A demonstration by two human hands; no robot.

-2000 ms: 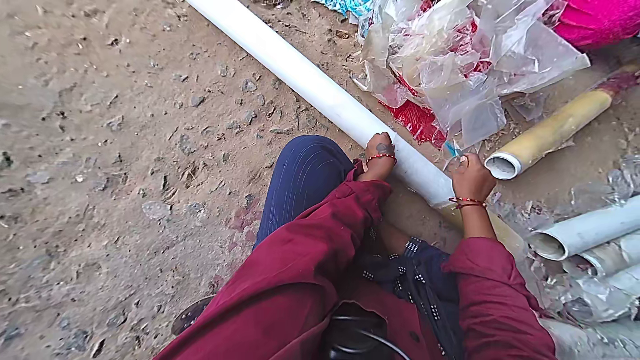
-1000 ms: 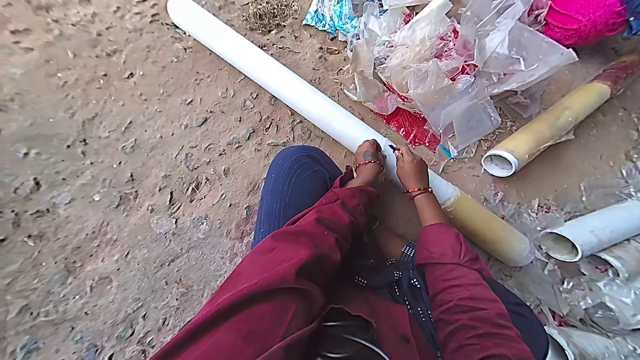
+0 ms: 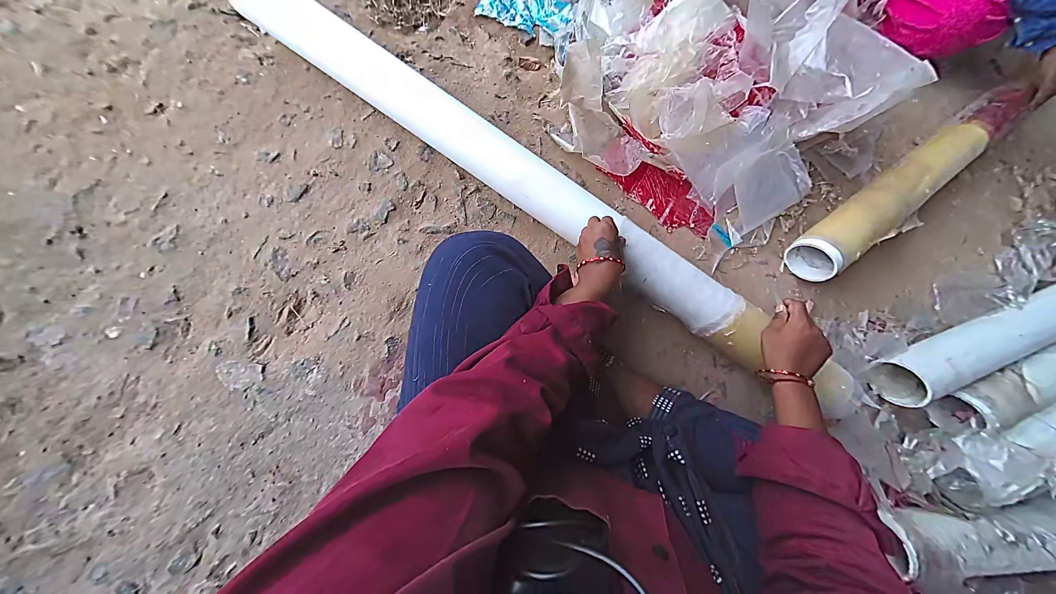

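Observation:
A long tube [image 3: 462,136] lies diagonally on the dirt in front of my knee, with a white covering over most of it and a bare yellowish-brown end at lower right. My left hand [image 3: 602,247], a red bracelet at its wrist, is closed against the tube's near side; whether it grips the tube or the covering is hard to tell. My right hand [image 3: 794,330] is curled with fingers pinched, over the yellowish part near the edge of the white covering. Something thin and clear may be between its fingertips, too faint to be sure.
Crumpled clear plastic film [image 3: 709,107] lies over red material beyond the tube. A yellowish tube [image 3: 899,202] has another person's hand [image 3: 1046,78] at its far end. Several whitish tubes [image 3: 982,342] and plastic scraps lie at right. Stony ground [image 3: 206,330] spreads at left.
My right hand has moved away from beside my left hand, rightward along the tube to its yellowish part. My left hand remains at the tube.

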